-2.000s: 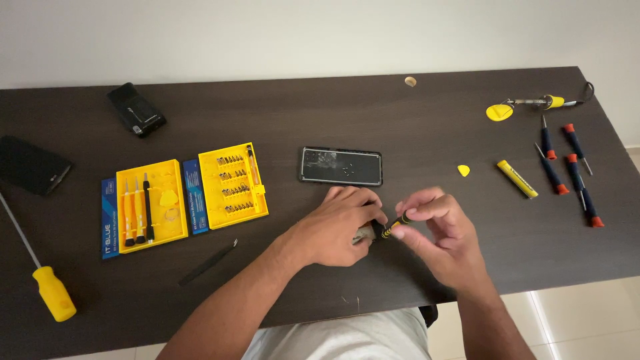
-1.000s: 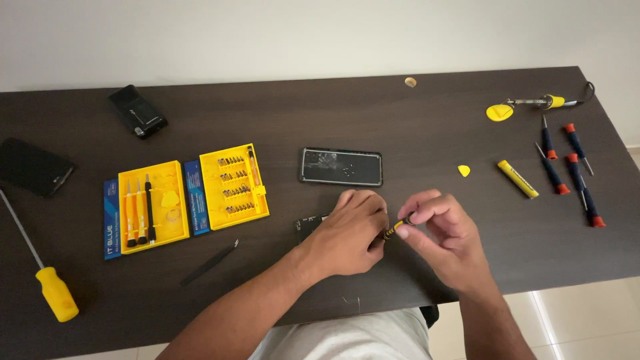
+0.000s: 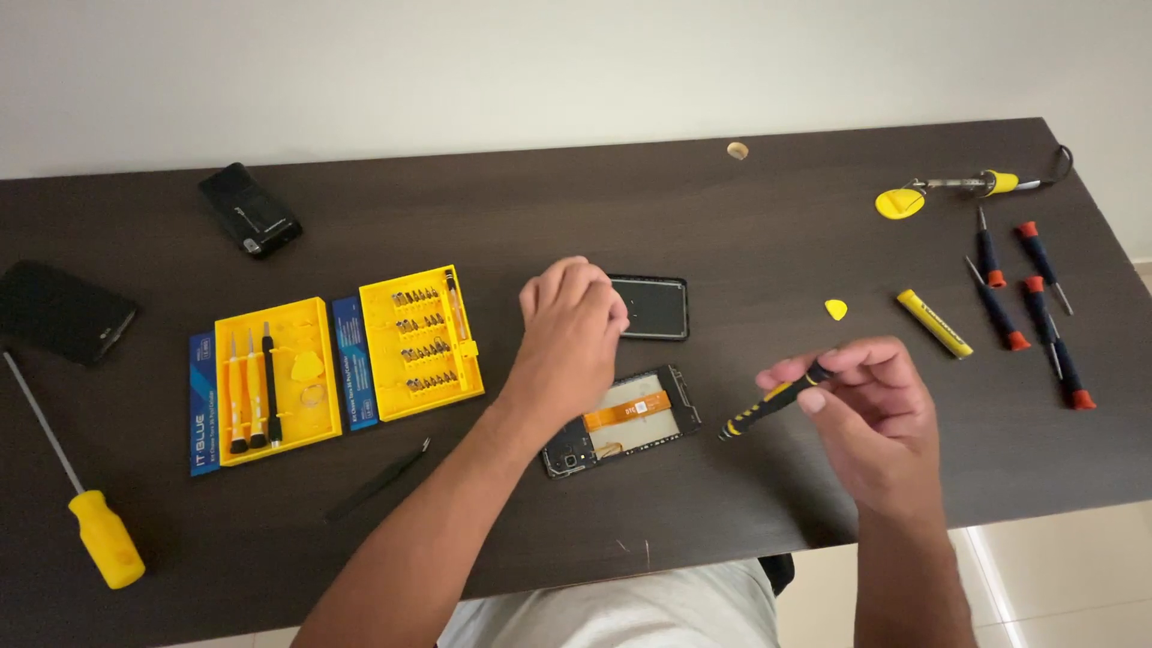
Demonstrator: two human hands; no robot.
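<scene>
My right hand [image 3: 868,423] holds a black and yellow precision screwdriver [image 3: 765,407] between thumb and fingers, its lower end pointing down and left, right of an opened smartphone body [image 3: 661,427]. An orange flex cable [image 3: 627,409] crosses the phone's pale inner bay. My left hand [image 3: 574,333] is above the left part of a black phone back cover [image 3: 655,308], with its fingertips bent together; whether they pinch something small is hidden. The forearm passes over the left side of the opened phone.
A yellow bit case [image 3: 421,342] and a yellow tool tray [image 3: 279,382] lie left, near black tweezers [image 3: 378,481] and a large yellow screwdriver [image 3: 108,540]. Two dark phones [image 3: 67,310] [image 3: 250,211] lie farther left. Right are a yellow pick [image 3: 836,310], yellow tube [image 3: 934,324], several small screwdrivers [image 3: 997,306] and a soldering iron [image 3: 999,184].
My left hand has moved off the opened phone, up to the back cover. My right hand has moved right with the screwdriver, and the phone's inside now shows.
</scene>
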